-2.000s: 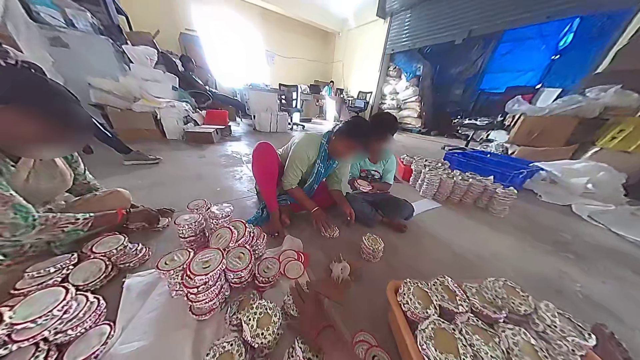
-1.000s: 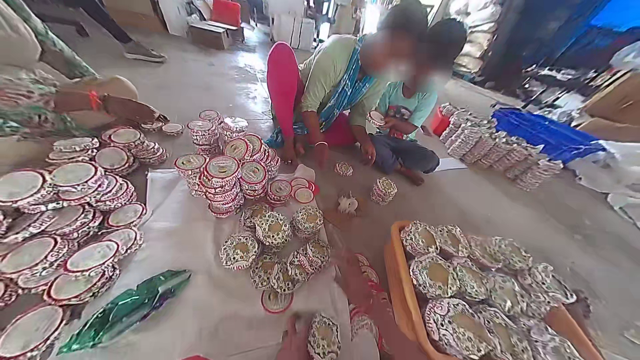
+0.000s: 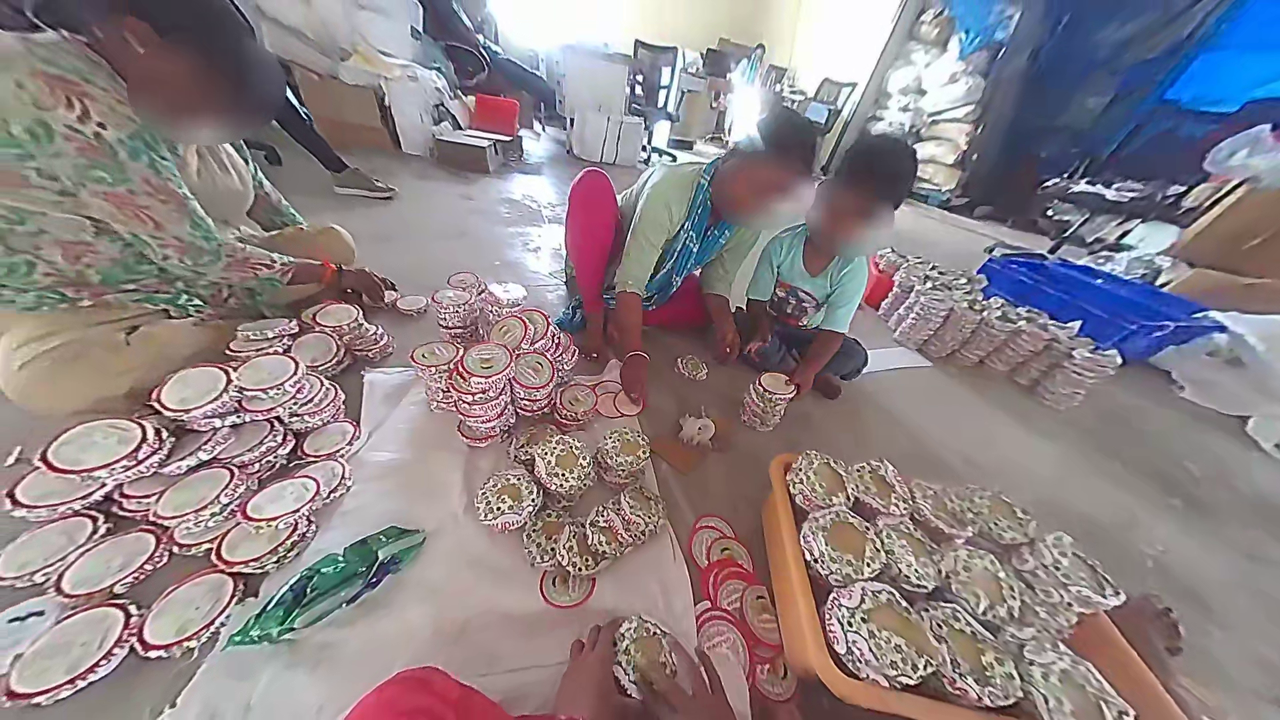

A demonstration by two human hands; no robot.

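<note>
At the bottom of the view, my left hand (image 3: 592, 672) and my right hand (image 3: 690, 690) close around a round packet (image 3: 643, 655) in leaf-patterned wrapping, one from each side. Just above lies a flat round label (image 3: 567, 588) with a red rim. Similar patterned packets (image 3: 563, 465) form a cluster on the white sheet (image 3: 430, 610). Right of my hands, red-rimmed round labels (image 3: 730, 600) lie in an overlapping row. An orange crate (image 3: 795, 610) beside them holds many patterned packets (image 3: 845, 545).
Stacks of red-rimmed round packets (image 3: 487, 365) stand ahead; more (image 3: 195, 495) spread at left. Green foil (image 3: 330, 585) lies on the sheet. One person (image 3: 130, 200) sits left, two others (image 3: 660, 240) (image 3: 815, 280) ahead. A blue crate (image 3: 1090, 300) stands at right.
Both my hands are now together around a patterned packet near the sheet's edge. The person ahead has moved a hand to the flat labels; the one beside now touches the small stack. The view has shifted.
</note>
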